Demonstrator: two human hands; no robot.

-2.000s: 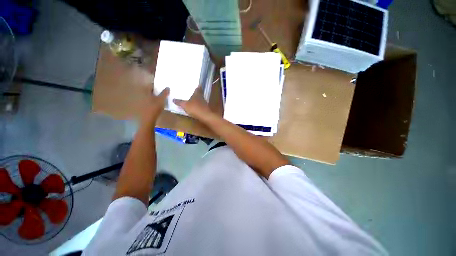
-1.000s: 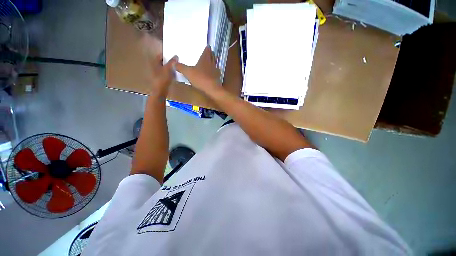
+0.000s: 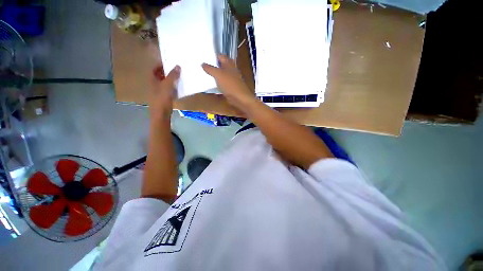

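A white panel-sized piece [image 3: 190, 47] lies skewed over the stack of white pieces [image 3: 229, 39] at the table's left, its lower end sticking out toward me. My left hand [image 3: 167, 84] grips its lower left corner, thumb on top. My right hand [image 3: 226, 77] holds its right edge near the lower end, thumb on top; its fingers are partly hidden beside the stack. To the right, white sheets [image 3: 291, 47] lie on solar panels [image 3: 291, 99], whose dark cells and pale frame show at the near and left edges.
The brown table [image 3: 365, 69] has small white scraps on it. A bottle [image 3: 127, 18] stands at the back left. A pale stack edge [image 3: 413, 4] shows at the top right, above a dark cardboard box [image 3: 445, 79]. A red-bladed fan [image 3: 74, 193] stands at lower left.
The top white piece has shifted toward me and turned askew, held between both hands. My left hand is further around its corner. The camera view has also moved slightly.
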